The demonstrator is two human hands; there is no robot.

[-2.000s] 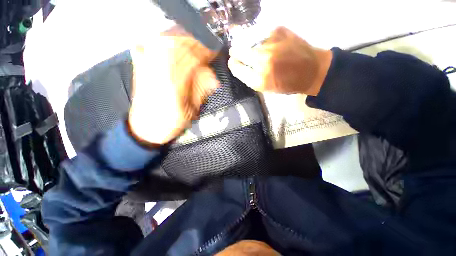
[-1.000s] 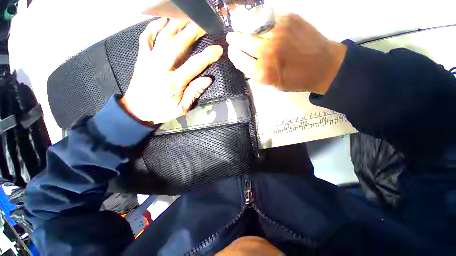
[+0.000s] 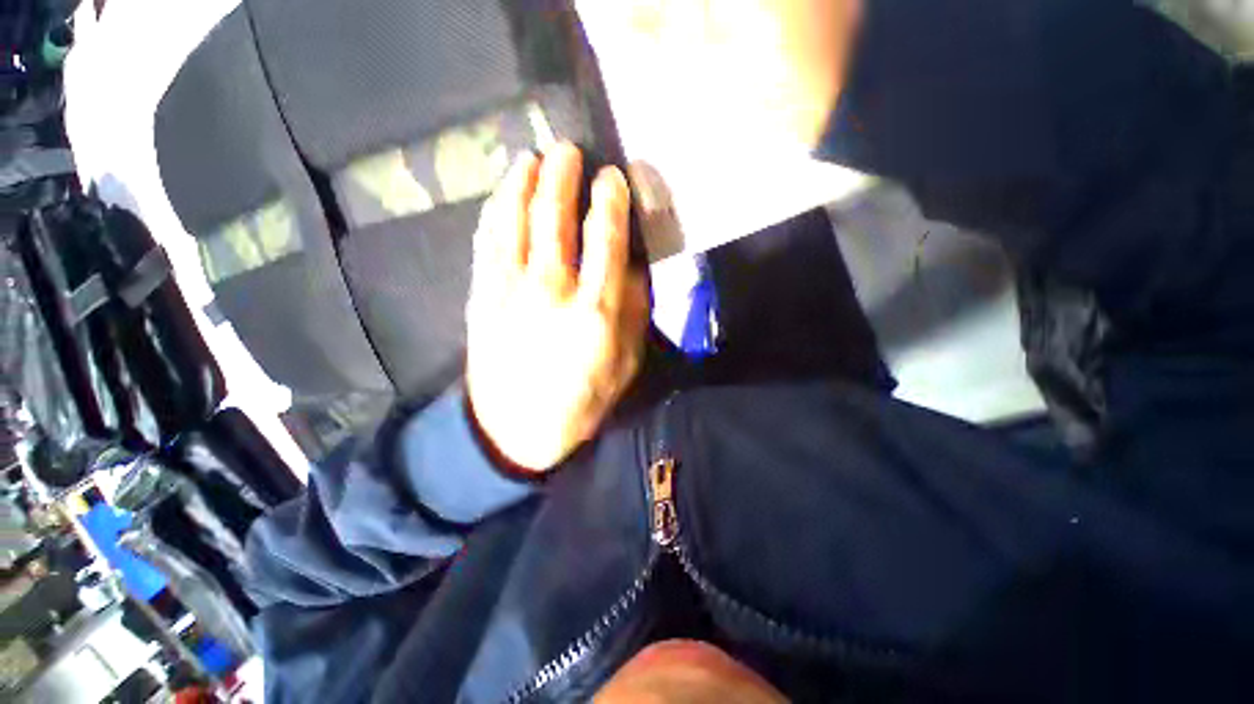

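Note:
The dark grey padded mesh panel (image 3: 399,83) lies on the bright table, left of centre. A camouflage strip (image 3: 426,172) runs across it and a narrow dark strap crosses that. My left hand (image 3: 557,296) lies flat, palm down, on the panel's lower right part near its edge, fingers pointing up. My right hand (image 3: 750,69) is at the top of the picture, washed out by glare and partly cut off, to the right of the panel. Its fingers cannot be made out. The needle area is not in view.
Shiny black bags (image 3: 117,310) with grey straps are stacked at the left. The pale table edge (image 3: 770,213) ends above my lap. A dark crinkled bag or cloth (image 3: 1066,358) hangs at the right. A blue item (image 3: 700,310) shows below the table edge.
My left hand has moved down and right to the panel's lower edge. My right hand has moved up. The panel and its camouflage strip sit higher in view, and the machine parts have left the picture.

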